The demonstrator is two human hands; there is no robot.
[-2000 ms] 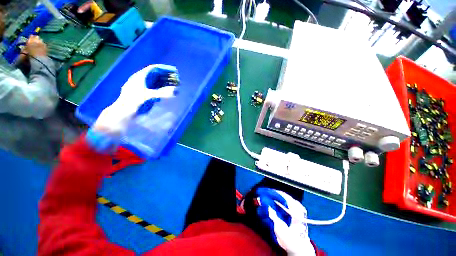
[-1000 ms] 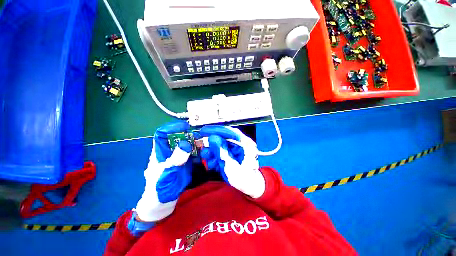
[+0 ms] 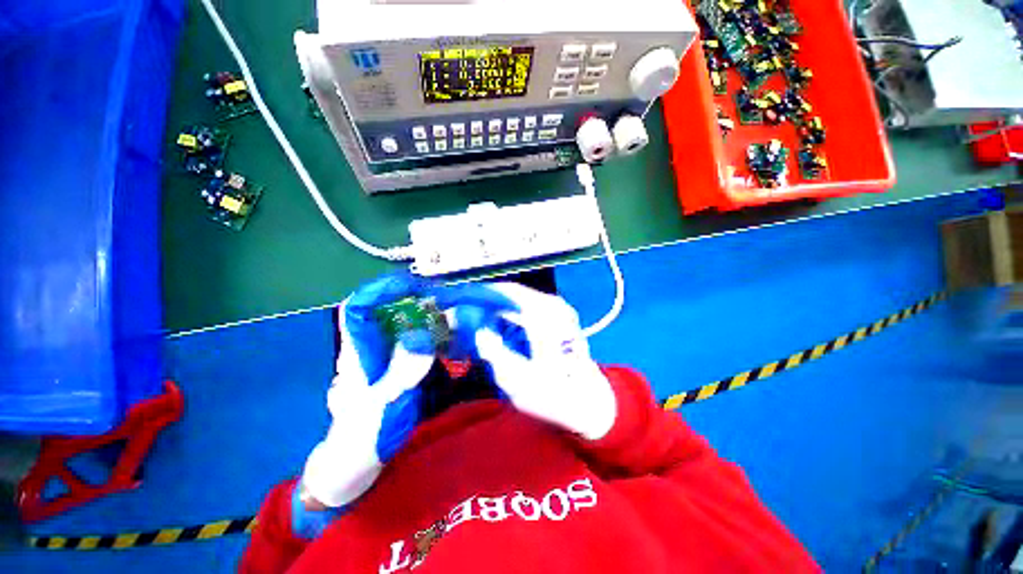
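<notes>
My left hand (image 3: 376, 370), in a white glove with blue fingers, holds a green circuit board (image 3: 409, 321) above my lap, just off the bench edge. My right hand (image 3: 527, 348), gloved alike, meets the board's right end with its fingers. The white cable (image 3: 613, 269) runs from the load's terminals down to my right hand; its plug end is hidden by the fingers and blur. The electronic load (image 3: 494, 129) shows yellow digits. The white power strip (image 3: 505, 237) lies in front of it.
A blue tray (image 3: 84, 224) is at the left. Several loose boards (image 3: 230, 200) lie on the green mat (image 3: 269, 275) beside it. A red-orange tray (image 3: 813, 196) with many boards is right of the load. A grey device (image 3: 942, 79) stands at the far right.
Since two seconds ago my left hand has come from over the blue tray to my lap with a board, meeting my right hand. Over the last second the view shifted slightly; both hands stay together.
</notes>
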